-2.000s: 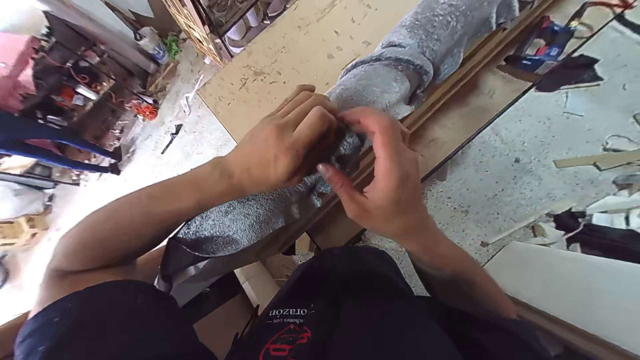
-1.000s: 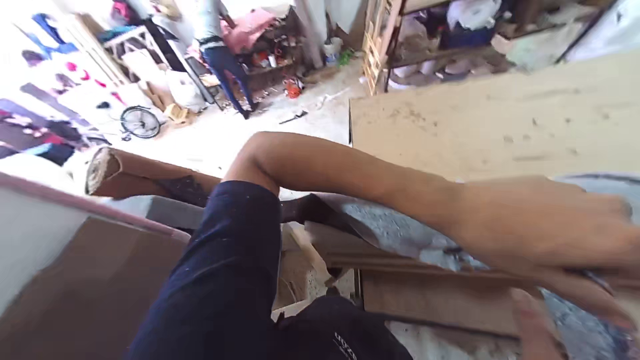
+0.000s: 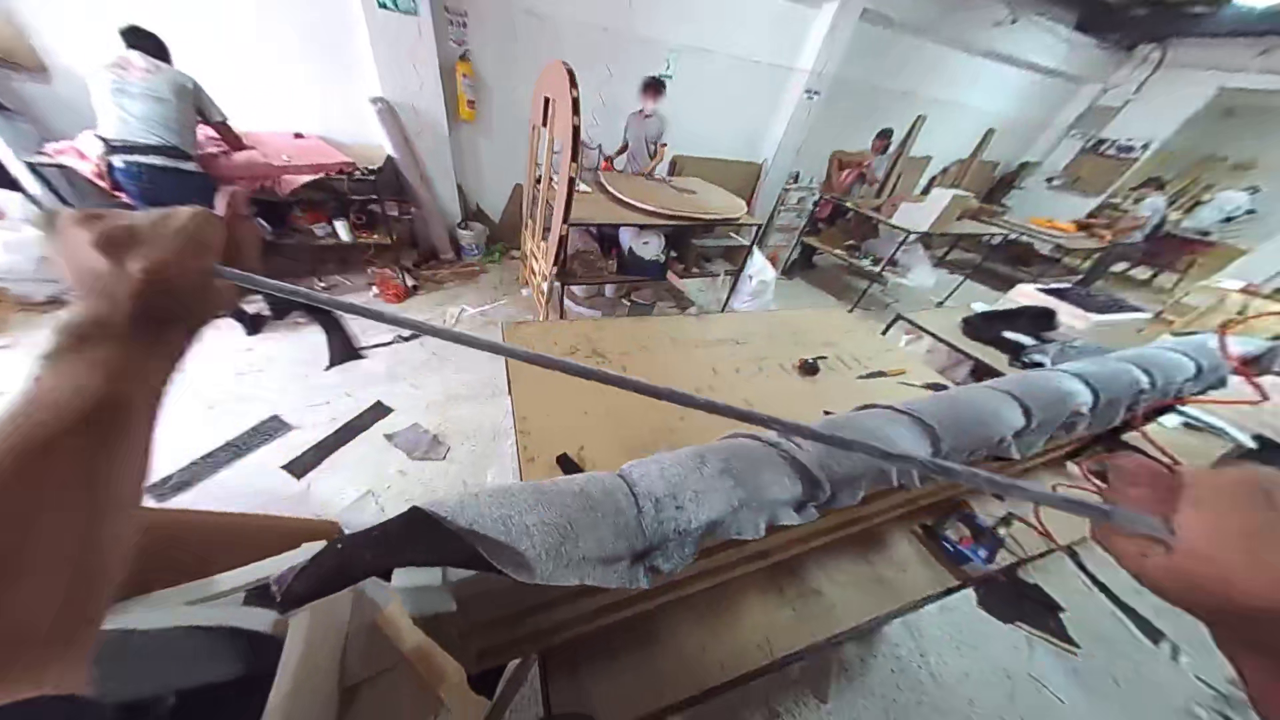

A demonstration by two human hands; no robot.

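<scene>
A long, thin grey cord or strip [image 3: 640, 385] runs taut on a slant between my two hands. My left hand [image 3: 145, 260], raised at the left and blurred, is closed on one end. At the lower right my right hand [image 3: 1190, 510] grips the other end. Beneath the strip lies a long padded roll covered in grey fabric [image 3: 700, 485], with cross seams along its length and loose fabric edges hanging on the near side. Its near end is open over dark material [image 3: 400, 550]. Wooden boards [image 3: 640, 600] support it.
A pale board tabletop [image 3: 590, 370] bears small tools [image 3: 810, 366]. A red hose [image 3: 1240, 370] and a blue tool [image 3: 968, 538] are at the right. Fabric scraps [image 3: 335, 440] lie on the floor. Several people work at benches behind, one person [image 3: 160, 120] at pink fabric [image 3: 275, 155].
My hands, close together over the roll two seconds ago, are now far apart with the strip stretched between them. The view has swung up toward the room.
</scene>
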